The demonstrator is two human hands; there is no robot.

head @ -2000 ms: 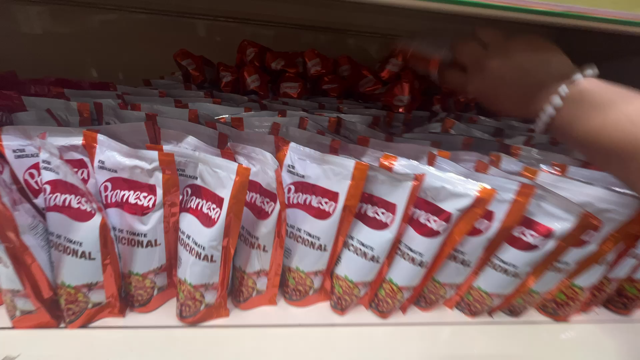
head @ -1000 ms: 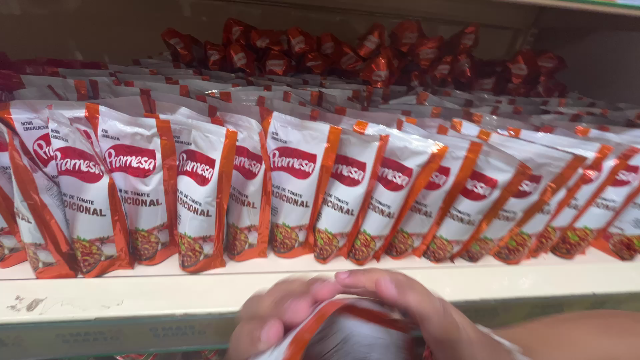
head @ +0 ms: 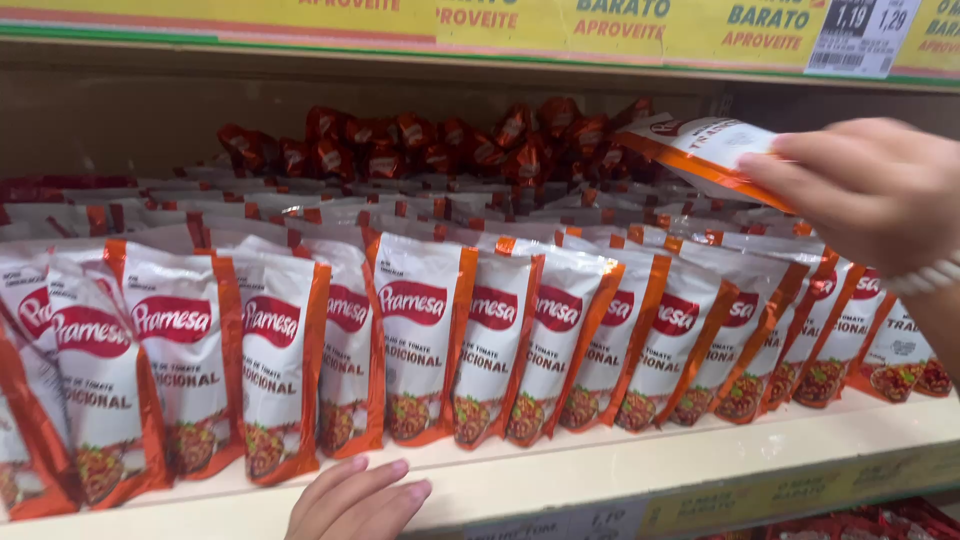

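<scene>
Gripped between the thumb and fingers of my right hand (head: 862, 187) is a white and orange tomato sauce pouch (head: 712, 154), tilted nearly flat above the rows at the upper right. My left hand (head: 360, 502) rests with its fingers apart at the shelf's front edge, low in the view, holding nothing that shows. Upright Pramesa tomato sauce pouches (head: 416, 337) stand side by side along the front, with more rows behind. Deeper in, red pouches (head: 379, 139) lie heaped on top of the back rows.
The white shelf's front lip (head: 570, 465) runs across below the pouches, with printed strips under it. An upper shelf edge bearing yellow price signs (head: 510, 22) hangs above. Red packages (head: 870, 525) show on a lower shelf at the bottom right.
One second ago both hands were together around a pouch in front of the shelf. Now my right hand is raised over the rows with a pouch, and my left is apart from it.
</scene>
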